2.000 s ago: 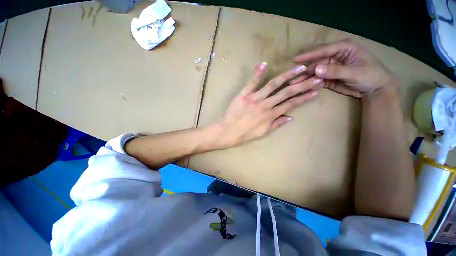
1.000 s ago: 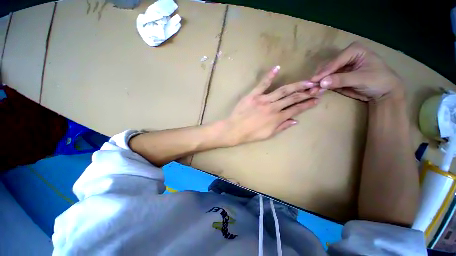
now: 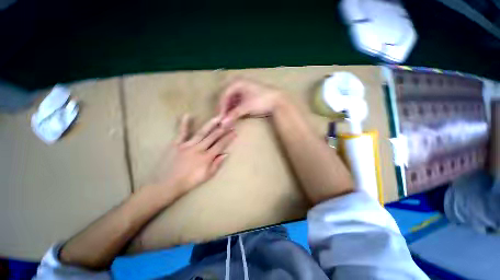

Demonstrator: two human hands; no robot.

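Note:
My left hand (image 3: pixel 194 158) is over the cardboard-covered bench (image 3: pixel 263 180), palm down with its fingers apart, and holds nothing. My right hand (image 3: pixel 246 101) touches the fingertips of my left hand with its thumb and fingers. The frame is blurred, and I cannot tell whether anything small is between the fingertips. A caulking gun with a yellow frame and white cartridge (image 3: pixel 362 161) lies to the right of my right forearm, its nozzle pointing at the tape roll.
A tape roll (image 3: pixel 324 104) with white tissue (image 3: pixel 344 90) stands beyond the gun. A small dark blade (image 3: pixel 332 131) lies beside it. Crumpled tissue (image 3: pixel 55 116) lies far left. The dark green conveyor (image 3: pixel 192 38) carries a white housing (image 3: pixel 384 30). A patterned sheet (image 3: pixel 438 120) and a person's sleeve (image 3: pixel 474 199) are at right.
The view has swung to the right, so the bench and hands appear further left. The patterned sheet, a sleeve and a housing now show. My hands remain together at the fingertips.

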